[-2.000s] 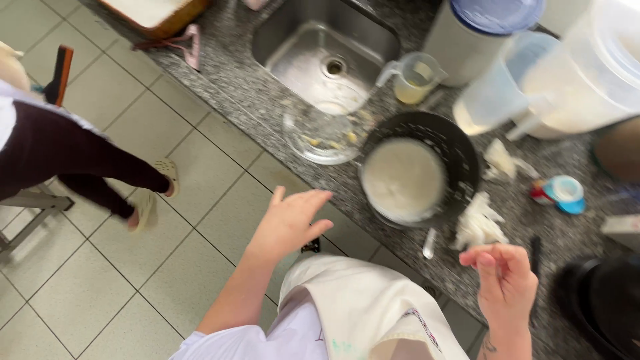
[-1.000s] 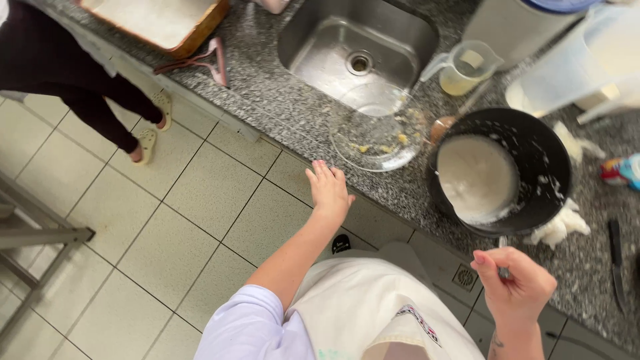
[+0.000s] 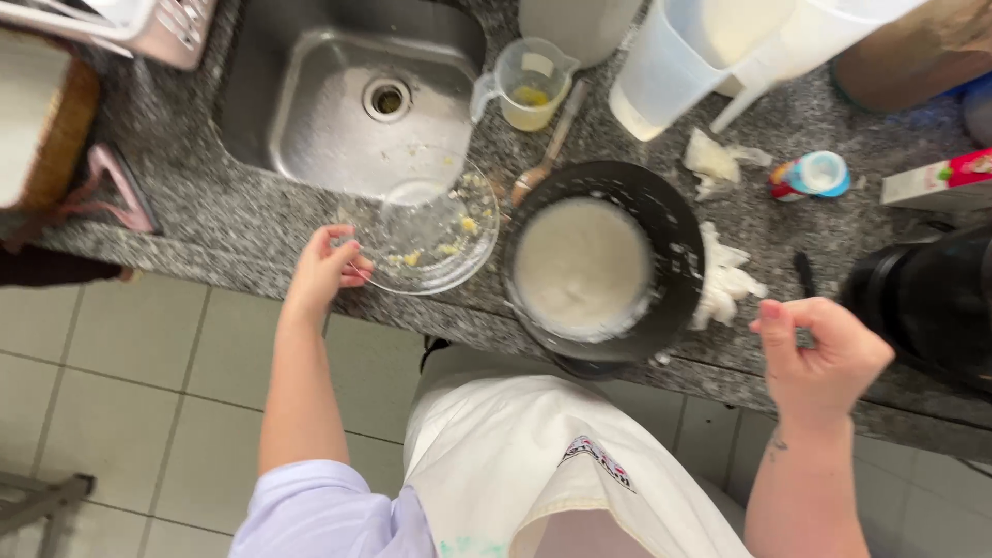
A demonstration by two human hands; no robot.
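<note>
My left hand [image 3: 329, 267] is at the left rim of a clear glass bowl [image 3: 434, 273] with yellow food scraps in it, its fingers curled around the edge. The bowl sits between the sink and the counter's front edge. My right hand [image 3: 821, 356] is raised near the front edge, fingers folded, with nothing visible in it. Between my hands stands a dark pot [image 3: 674, 232] holding a white, creamy mixture [image 3: 581, 263]. Crumpled white material [image 3: 725, 279] lies beside the pot's right side. A spoon [image 3: 546, 147] rests behind the pot.
Behind the bowl is a steel sink [image 3: 310, 108]. A small measuring jug [image 3: 535, 85] with yellow liquid and larger plastic jugs [image 3: 666, 74] stand at the back. A black appliance [image 3: 930, 302] and a carton [image 3: 942, 182] are at the right; a pink-handled squeegee [image 3: 120, 186] lies left.
My left hand has come forward from in front of the counter to the glass bowl's rim. The view has moved closer to the counter.
</note>
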